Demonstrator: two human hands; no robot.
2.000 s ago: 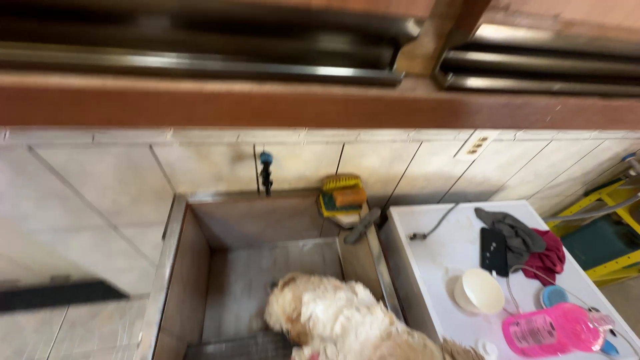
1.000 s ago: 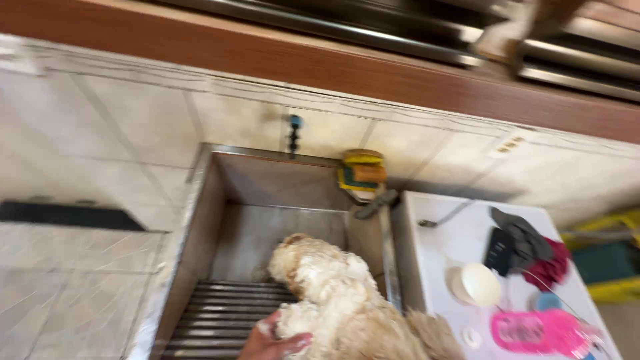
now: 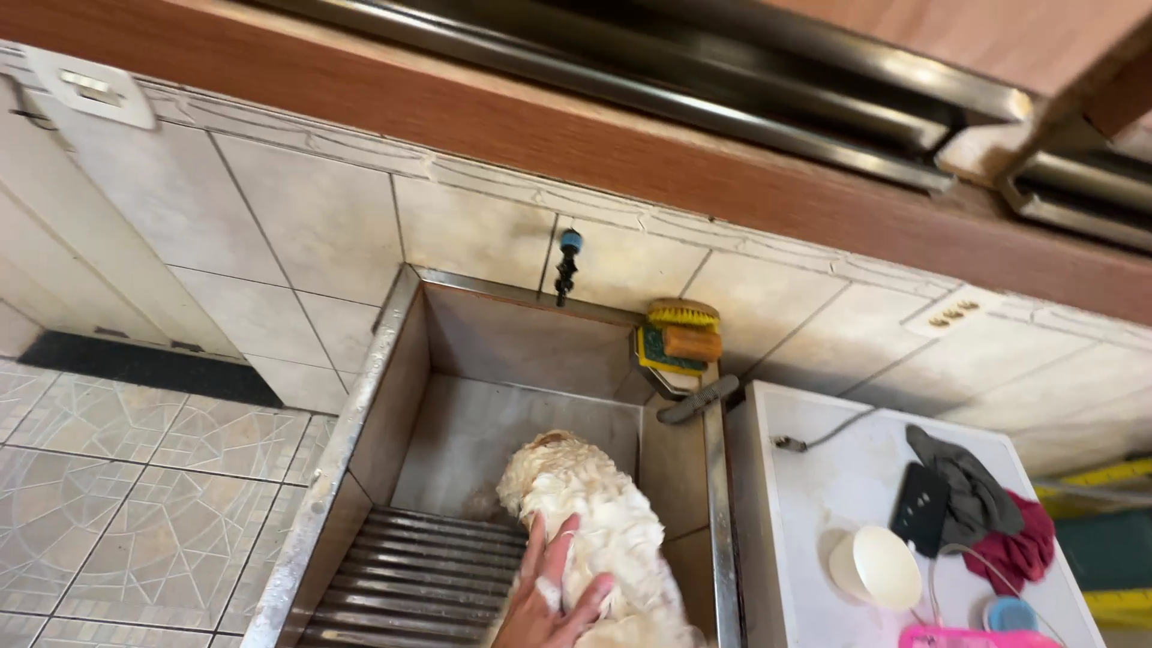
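A cream-coloured dog [image 3: 612, 513] with wet, lathered fur stands in a tiled wash basin [image 3: 531, 337] that has a metal rim. My left hand [image 3: 549, 594] lies on the dog's side with its fingers spread, and some white foam clings to it. Ribbed metal slats [image 3: 423, 576] line the near left part of the basin. My right hand is out of view. At the basin's back right corner are a yellow-bristled brush [image 3: 682, 313], a green and yellow sponge [image 3: 666, 349], an orange block [image 3: 692, 343] and a grey-handled tool [image 3: 698, 400]. A black tap with a blue top [image 3: 567, 265] is on the wall.
Right of the basin, a white surface [image 3: 810, 504] holds a cream bowl [image 3: 875, 567], a black phone [image 3: 920, 508], grey cloth [image 3: 967, 495], maroon cloth [image 3: 1017, 544], a blue lid [image 3: 1011, 616] and a pink container [image 3: 976, 637]. A wooden shelf edge [image 3: 630, 171] runs overhead.
My left hand, at the dog's near left side a second ago, now lies spread farther onto its lathered coat. Two seconds ago the hand was barely visible. The view has shifted.
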